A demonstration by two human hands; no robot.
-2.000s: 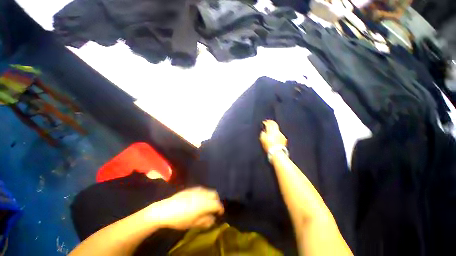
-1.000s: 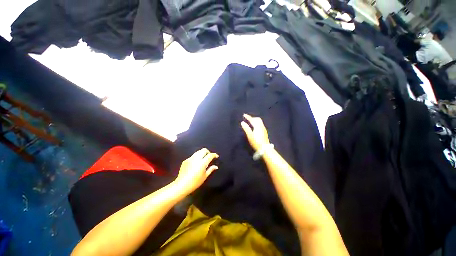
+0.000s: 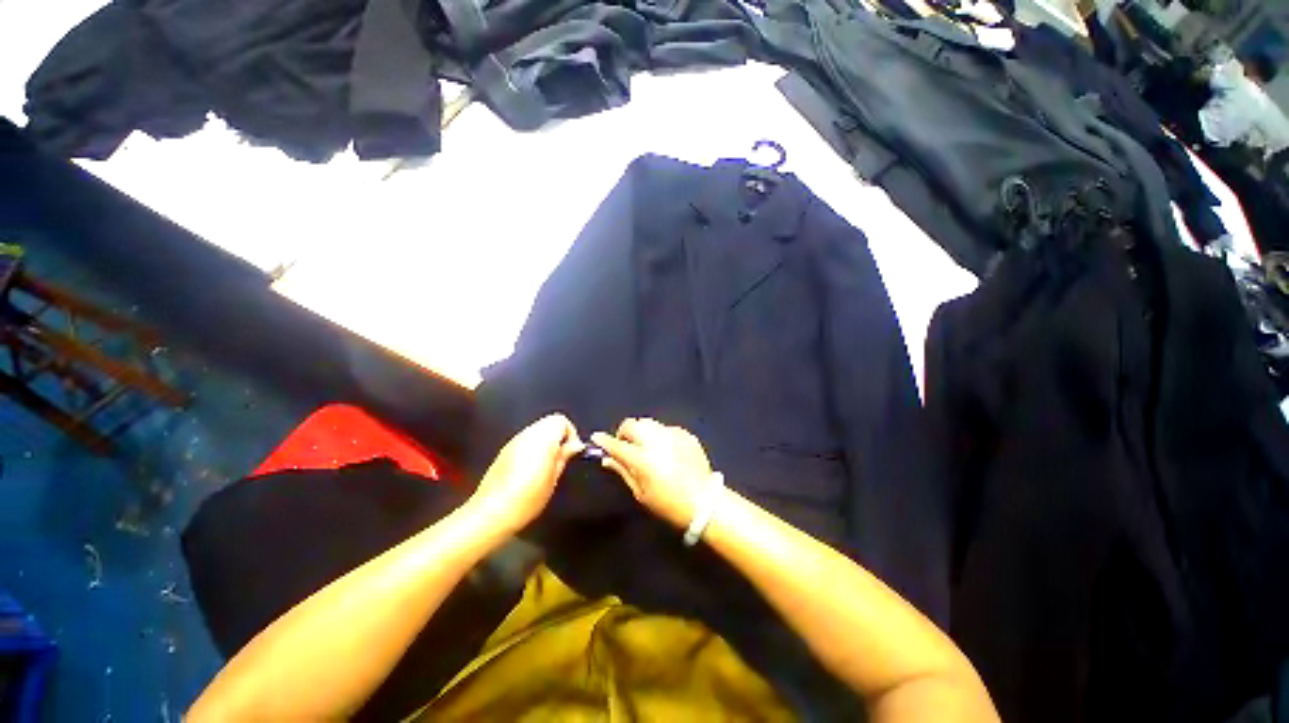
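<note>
A dark navy suit jacket [image 3: 763, 325] lies on the white table with its collar away from me. A black hanger hook [image 3: 768, 153] stands out of the collar. My left hand [image 3: 533, 473] and my right hand [image 3: 662, 466] meet over the lower front of the jacket, fingertips nearly touching. Both hands pinch a small part of the jacket front, with a small shiny spot between the fingertips. I cannot tell whether the spot is a button or a tool. A white band is on my right wrist.
A pile of black hung jackets [image 3: 1053, 424] lies at the right, hooks bunched at its top. Grey garments [image 3: 975, 134] lie beyond, a dark garment heap [image 3: 240, 71] at far left. A red seat [image 3: 346, 441] and wooden stool [image 3: 85, 360] stand left of the white table [image 3: 410, 269].
My right hand has come down from the upper jacket front and my left hand has moved up and inward from near the lower edge. They now meet. The jacket front lies flatter, lapels showing.
</note>
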